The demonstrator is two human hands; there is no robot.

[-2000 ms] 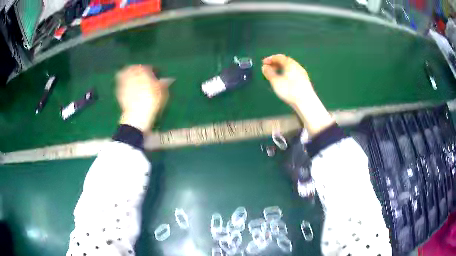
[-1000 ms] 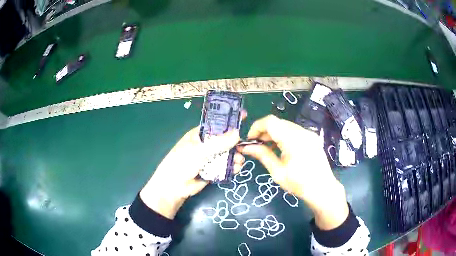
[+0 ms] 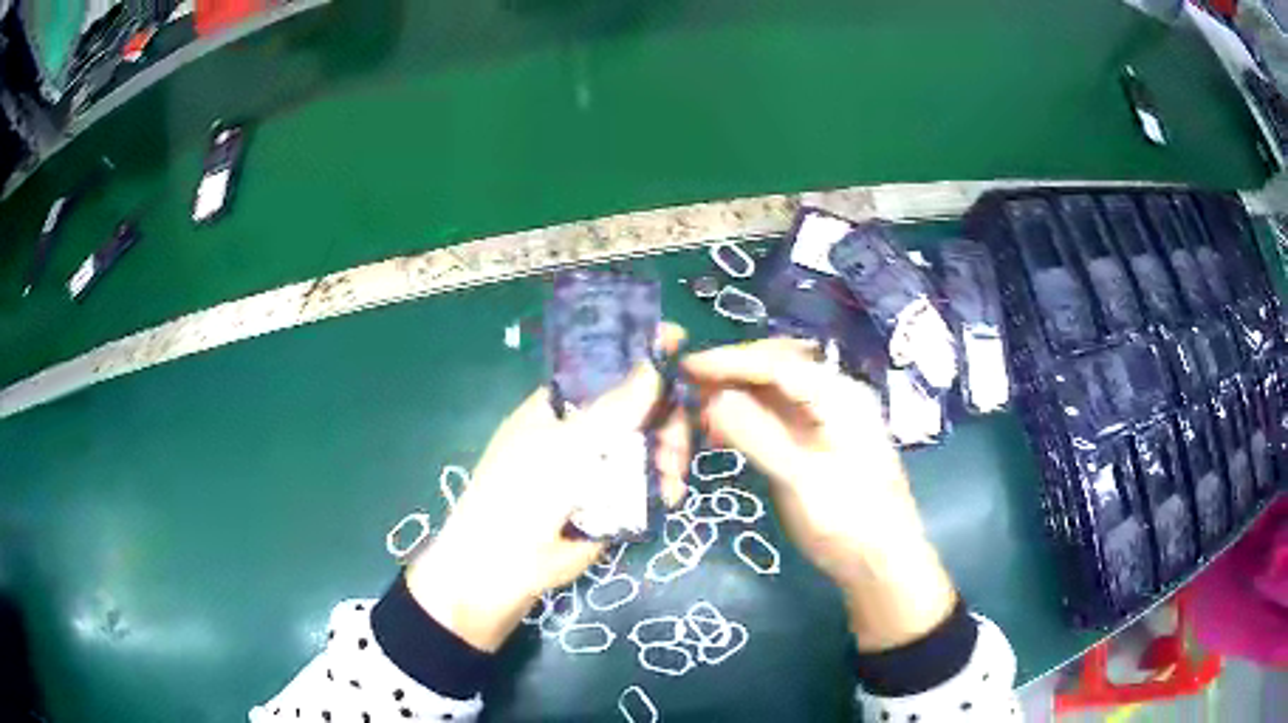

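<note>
My left hand (image 3: pixel 530 516) holds a black phone half-assembly (image 3: pixel 605 332) upright, its blurred black upper part above the fingers and its pale lower part by the palm. My right hand (image 3: pixel 798 452) is close at its right side, thumb and index finger near the phone's edge. The right fingertips are blurred, and whether they pinch something small cannot be told. Several thin white elongated rings (image 3: pixel 660 633) lie loose below and between the hands, some partly hidden by the left hand.
Waiting phones (image 3: pixel 883 290) lie heaped right of my right hand. Stacked black blister trays (image 3: pixel 1130 381) stand at the right. A worn cream strip (image 3: pixel 424 269) crosses the bench. Single line phones (image 3: pixel 219 172) lie beyond it. A red stool (image 3: pixel 1130 678) shows at the lower right.
Since one second ago, the dark thin piece in my right fingertips no longer shows clearly. The phone remains in my left hand. The whole view has shifted, with the trays and heap now further left.
</note>
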